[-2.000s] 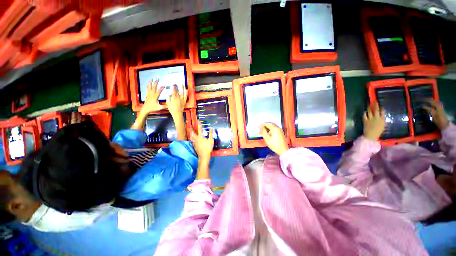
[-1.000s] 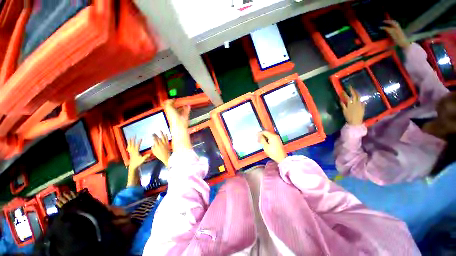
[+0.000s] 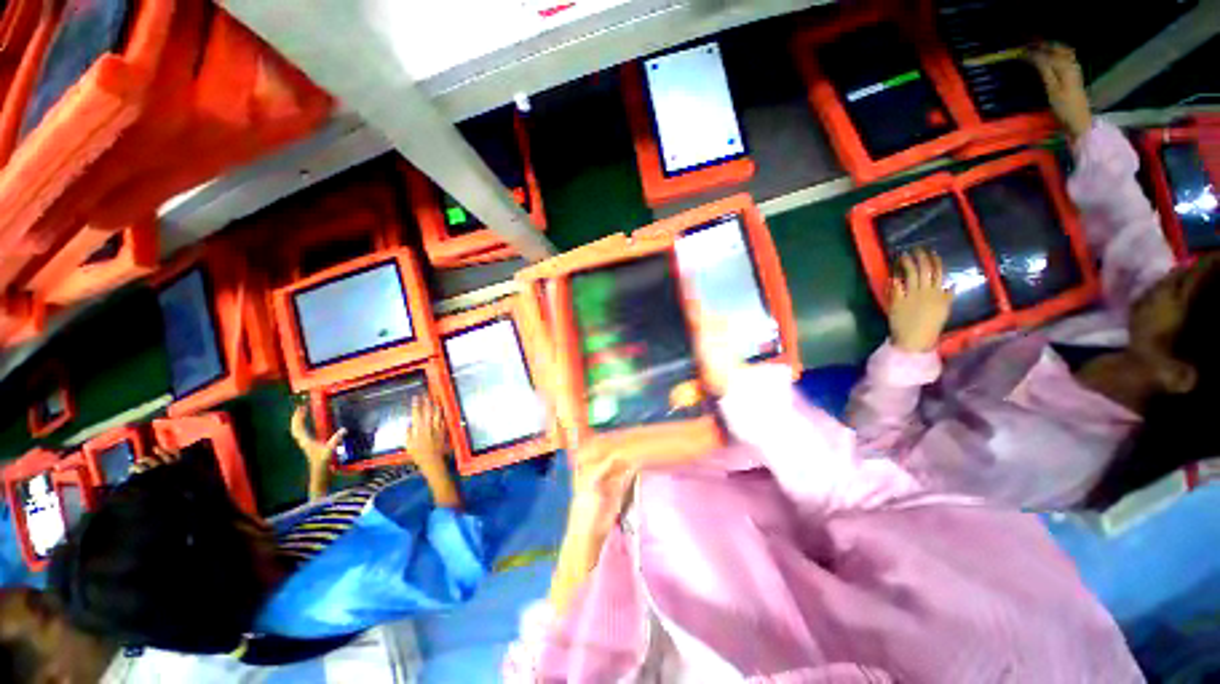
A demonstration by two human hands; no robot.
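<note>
A tablet with a dark screen (image 3: 636, 341) and blurred green and orange blocks sits in an orange tray, tilted up in front of me. My left hand (image 3: 601, 484) grips the tray's lower left edge. My right hand (image 3: 724, 354) is blurred at the tray's right edge; its fingers are hard to make out. Behind and to the right lies a tablet with a plain white screen (image 3: 728, 287), partly covered. To the left is another white-screen tablet (image 3: 495, 384) in its orange tray.
A worker in blue has hands on a tablet (image 3: 380, 417) at left. A worker in pink touches tablets (image 3: 937, 254) at right. A slanting metal post (image 3: 415, 140) crosses the bench. Orange trays (image 3: 161, 134) are piled upper left. More tablets lie along the back.
The framed tablet is now raised between my hands. My left hand came back from its reach to the left. The left neighbouring tablet's screen turned from dark to white.
</note>
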